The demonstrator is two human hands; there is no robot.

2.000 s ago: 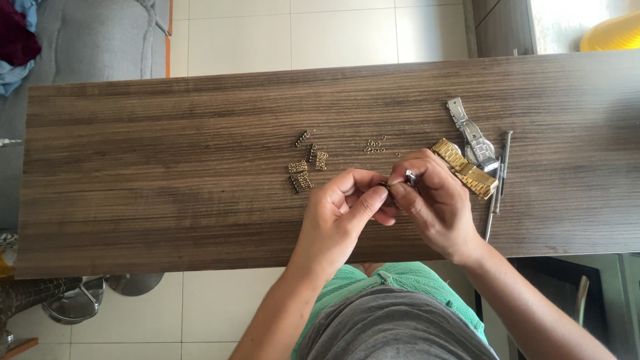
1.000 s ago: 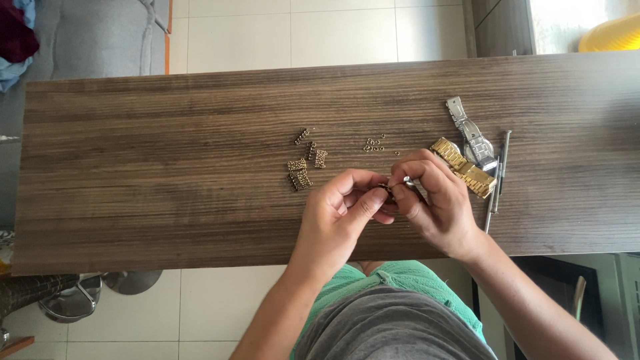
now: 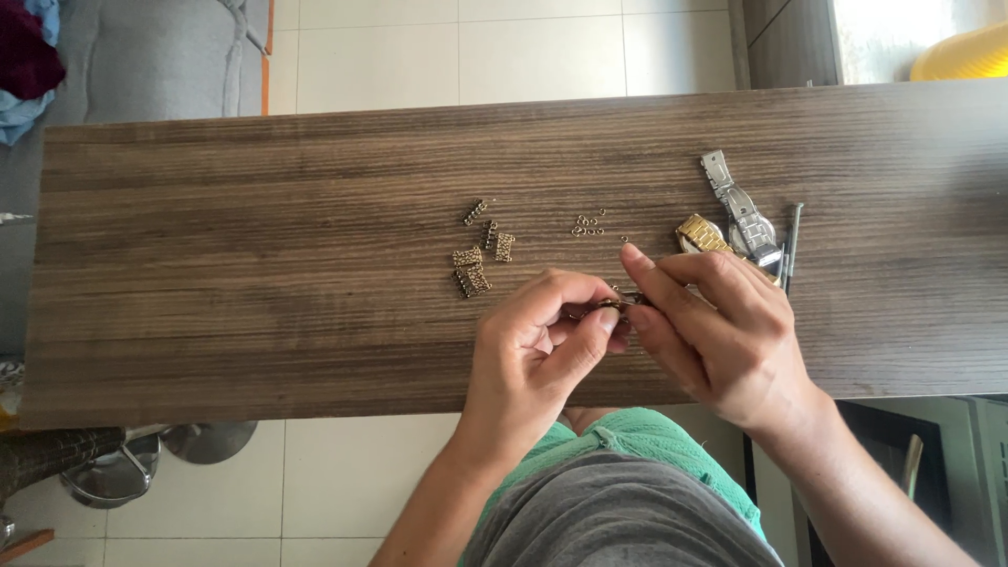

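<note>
My left hand (image 3: pixel 543 331) pinches a small dark metal jewelry piece (image 3: pixel 602 305) between thumb and fingertips. Right beside it, my right hand (image 3: pixel 709 331) holds a slim metal tool (image 3: pixel 634 298), whose tip meets the piece; its kind is mostly hidden by the fingers. Small jump rings (image 3: pixel 587 226) lie loose beyond my hands. Further left are several patterned bronze-coloured links (image 3: pixel 472 277) and dark beaded connectors (image 3: pixel 475 211). Beyond my right hand lie a gold-coloured wristwatch (image 3: pixel 703 234), partly covered by the hand, and a silver-coloured wristwatch (image 3: pixel 742 206).
A long metal rod (image 3: pixel 794 236) lies right of the watches on the wood-grain table (image 3: pixel 236 276). A grey sofa (image 3: pixel 173 63) stands past the table's far left corner, chrome stool bases (image 3: pixel 118 472) below its near left edge. A yellow object (image 3: pixel 961 55) is at the top right.
My right hand's fingers have shifted and extended around the tool, and the hand covers more of the gold-coloured watch. My left hand stays in nearly the same place, still pinching the small piece.
</note>
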